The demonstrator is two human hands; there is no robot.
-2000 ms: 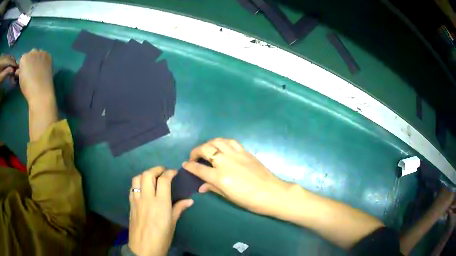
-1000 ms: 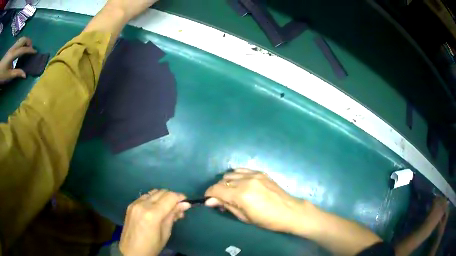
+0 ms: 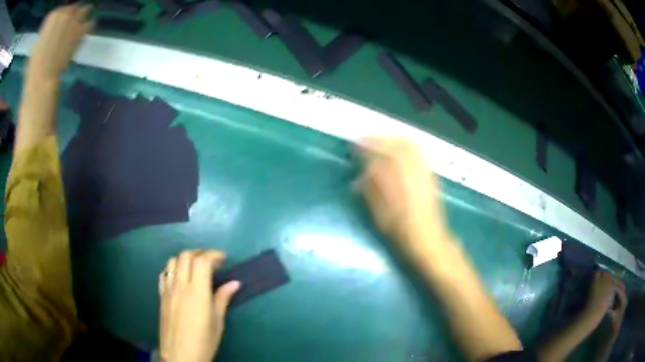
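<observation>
My left hand [image 3: 187,304] is at the lower left, its thumb and fingers closed on one end of a flat dark blank [image 3: 260,277] over the green worktop. My right hand [image 3: 396,180] is blurred, near the white rail at centre. Its fingers look curled; a dark smudge shows by the fingertips, and I cannot tell if it holds anything. The pile of dark blanks [image 3: 141,166], with jagged edges, lies on the worktop at the left. Folded dark pieces lie on the belt beyond the rail, one [image 3: 450,106] beside another [image 3: 403,81].
The white rail [image 3: 283,95] runs between worktop and green belt [image 3: 495,127]. A person's arm in a mustard sleeve [image 3: 35,205] reaches toward the belt at the left. Another person's hands [image 3: 605,300] are at the lower right. A white tab [image 3: 544,251] sits near the rail.
My hands have parted: the right has moved up to the rail, the left now holds a flat blank. Another folded piece shows on the belt. The view has shifted, and the mustard-sleeved arm has moved left.
</observation>
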